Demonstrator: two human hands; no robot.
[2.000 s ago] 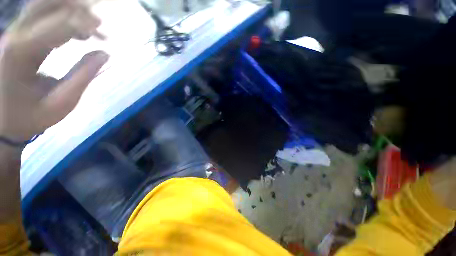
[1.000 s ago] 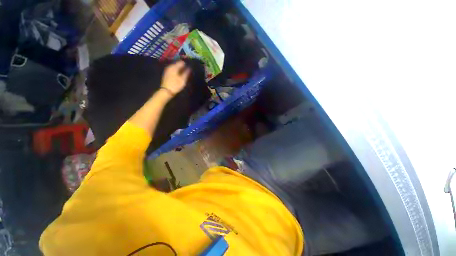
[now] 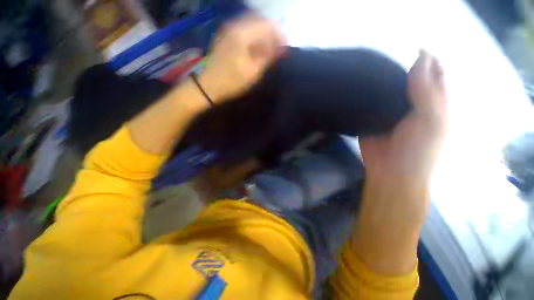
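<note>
A black fabric garment piece (image 3: 339,91) stretches between my hands, over my lap and the table's edge. Its other end hangs over the blue basket at left. My left hand (image 3: 246,55), with a thin dark wristband, is closed on the cloth's upper edge. My right hand (image 3: 407,117) holds the cloth's right end, its fingers partly hidden by the cloth. Both hands are motion-blurred.
The white, glaring table (image 3: 468,105) lies at right with a blue edge. A blurred dark object (image 3: 497,266) lies on it at lower right. The blue plastic basket (image 3: 146,47) stands at left, near a blurred red object (image 3: 13,183).
My left hand has lifted the black cloth from the basket and moved right and toward the table. My right hand, out of view a second ago, now holds its right end.
</note>
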